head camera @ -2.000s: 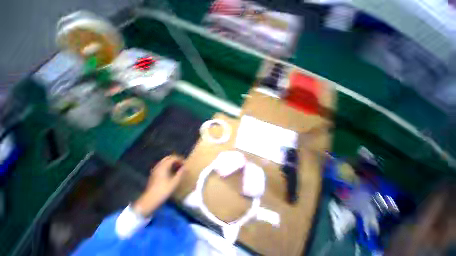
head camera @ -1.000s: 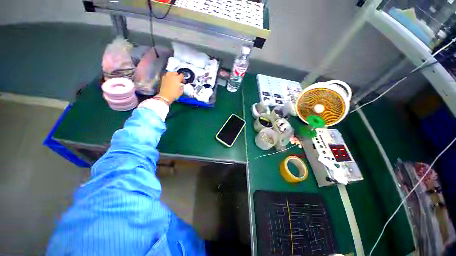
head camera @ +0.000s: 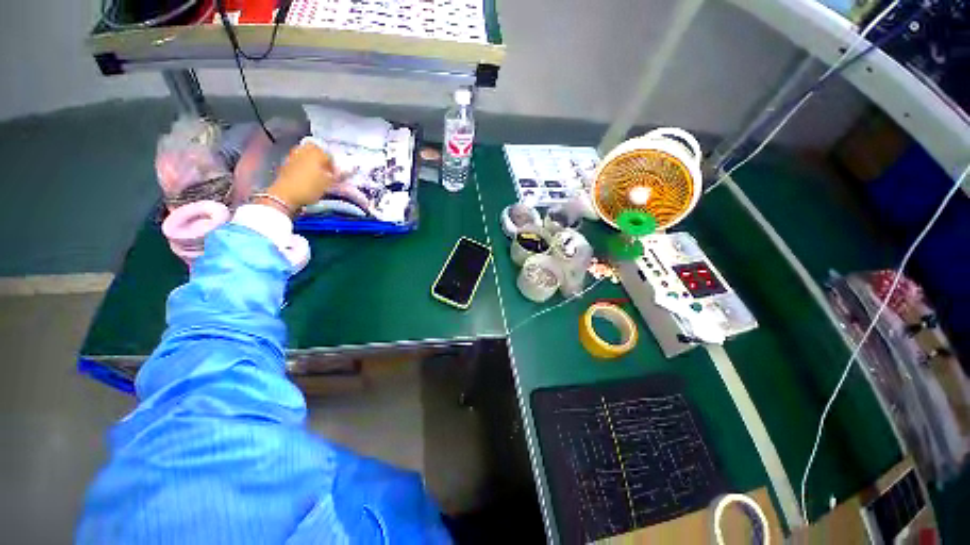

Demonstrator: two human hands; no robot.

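My left hand [head camera: 305,177] reaches over the blue tray [head camera: 372,226] on the left bench, fingers bent and pointing down. A pale pink-white curved piece [head camera: 351,196] lies at or under my fingers; blur hides whether I grip it. White parts and crumpled white wrapping [head camera: 346,128] fill the tray. A white rounded piece [head camera: 297,253] shows beside my wrist, partly hidden by the sleeve. Pale-pink ring cushions [head camera: 196,221] are stacked left of my wrist. My right hand is out of the picture.
Plastic bags [head camera: 191,160] stand behind the rings. Right of the tray are a water bottle [head camera: 457,144], phone [head camera: 463,273], small tubs [head camera: 539,277], fan [head camera: 645,186], yellow tape [head camera: 608,330] and display box [head camera: 697,282]. The black gridded mat [head camera: 628,458] lies nearer, beside a white tape roll [head camera: 740,519].
The view has swung from the tan board to the left bench. Since the middle frame, my left hand stays over the tray; the black round part beside it no longer shows, and the pale curved piece does.
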